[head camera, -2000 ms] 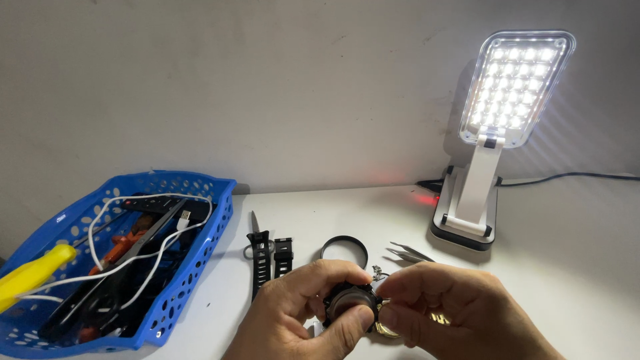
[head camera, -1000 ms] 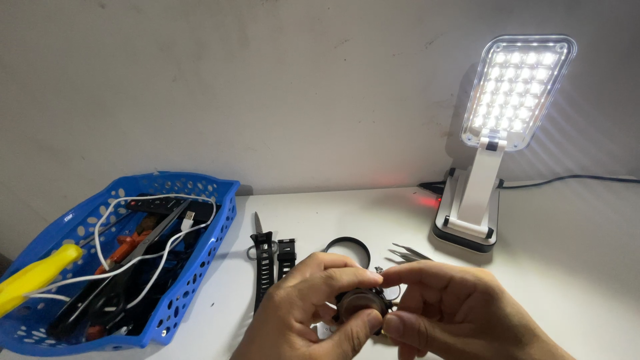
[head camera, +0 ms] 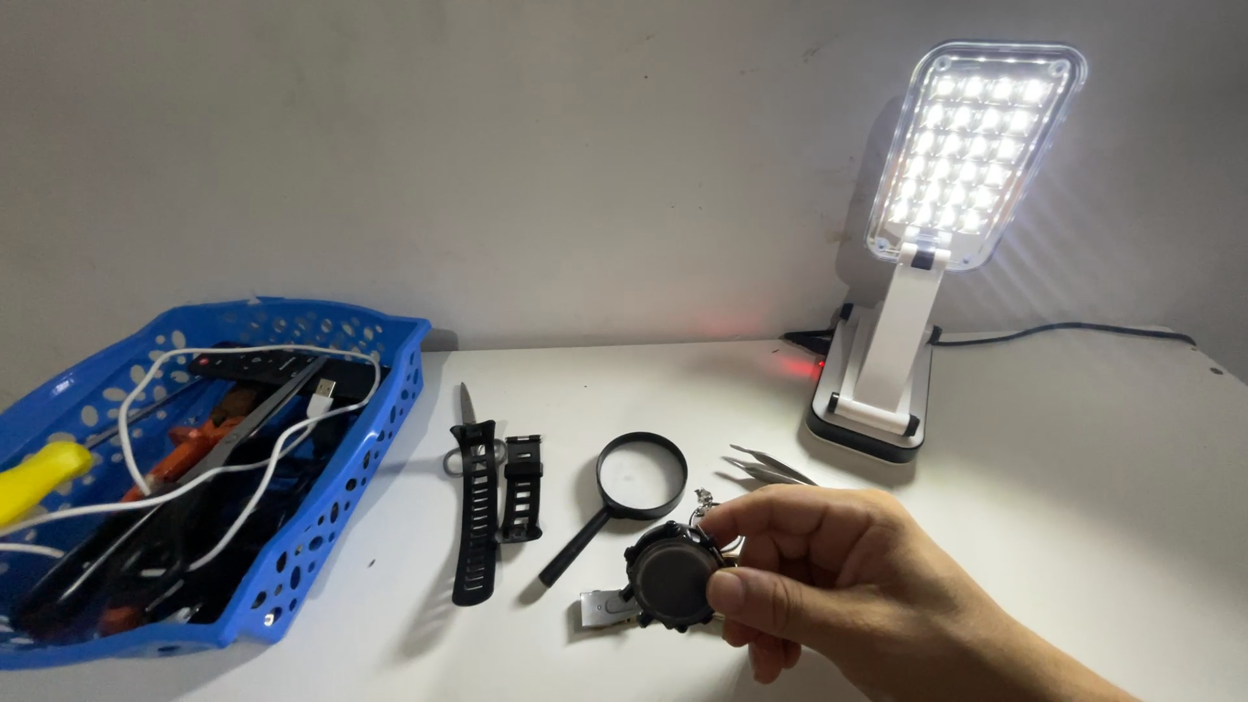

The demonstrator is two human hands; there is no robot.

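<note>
Between the thumb and forefinger of my right hand (head camera: 819, 575) is a round black watch case (head camera: 673, 575) without its strap, its dark face toward the camera. My left hand is out of view. Just left of the watch case lies a black-handled magnifying glass (head camera: 564, 556). Two black strap pieces, a longer one (head camera: 477, 526) and a shorter one with the buckle (head camera: 524, 487), rest farther left, with a pointed metal blade (head camera: 467, 402) by the longer one. Metal tweezers (head camera: 770, 466) lie behind my right hand. A flat silver piece (head camera: 603, 609) and a small chain (head camera: 704, 502) are partly hidden by the watch case.
At the left stands a blue plastic basket (head camera: 322, 546) with scissors, a remote control, a white USB cable, a yellow handle and other tools. A lit LED desk lamp (head camera: 902, 331) stands at the back right, its black cord (head camera: 1063, 331) running right along the wall.
My left hand, on the watch case in both earlier frames, has left the view. My right hand alone now holds the case, and the whole magnifying glass shows.
</note>
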